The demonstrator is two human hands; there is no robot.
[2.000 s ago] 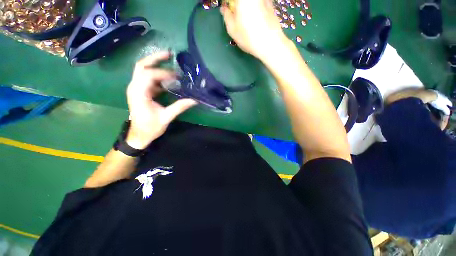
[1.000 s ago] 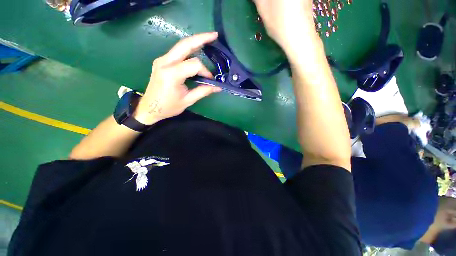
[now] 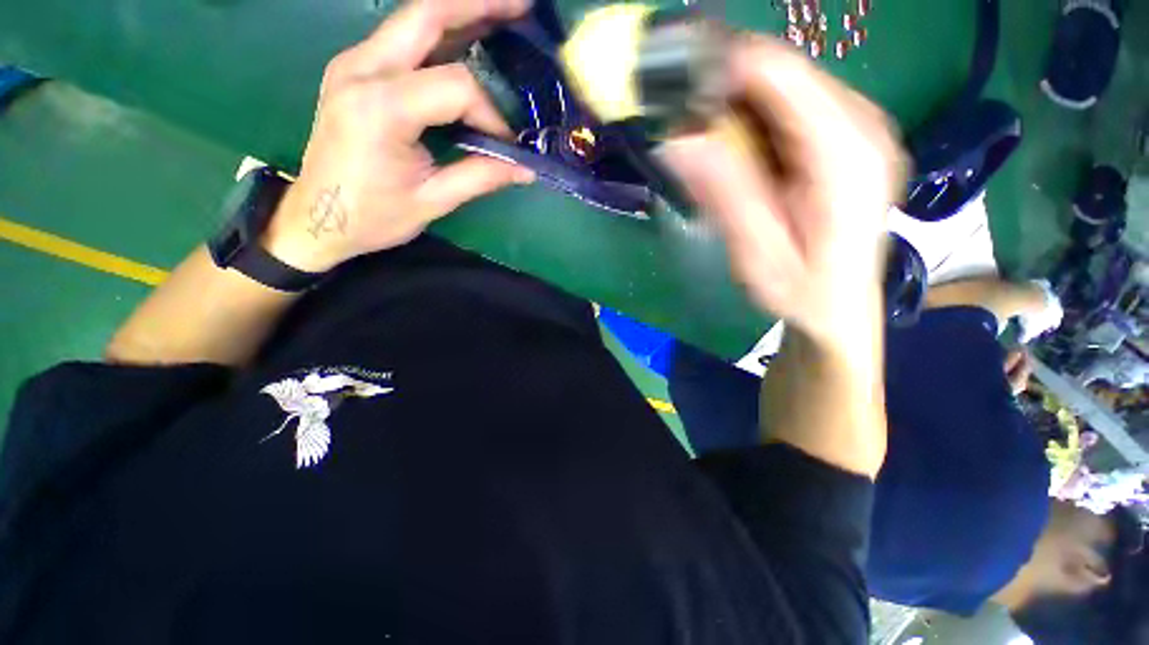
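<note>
My left hand [image 3: 391, 132] grips a dark glossy moulded housing [image 3: 573, 176] between fingers and thumb at the top centre. A copper-coloured dot shows in the housing, near its middle. My right hand [image 3: 806, 170], blurred, holds a soft-face mallet [image 3: 649, 63] just right of and above the housing. The mallet's pale yellow face points left and its metal head is blurred. The mallet and right hand hide part of the housing and its band.
Loose copper-coloured pieces [image 3: 825, 25] lie on the green bench at the top. Another dark housing [image 3: 964, 158] with a band lies at the right, beside a white sheet [image 3: 951, 239]. A person in dark blue [image 3: 951, 454] is at the right. Dark rounded parts [image 3: 1081, 57] lie at the upper right.
My right hand has come down towards the housing, now with the mallet in view. A copper dot now shows in the housing. The view has shifted, and the bag at upper left is out of view.
</note>
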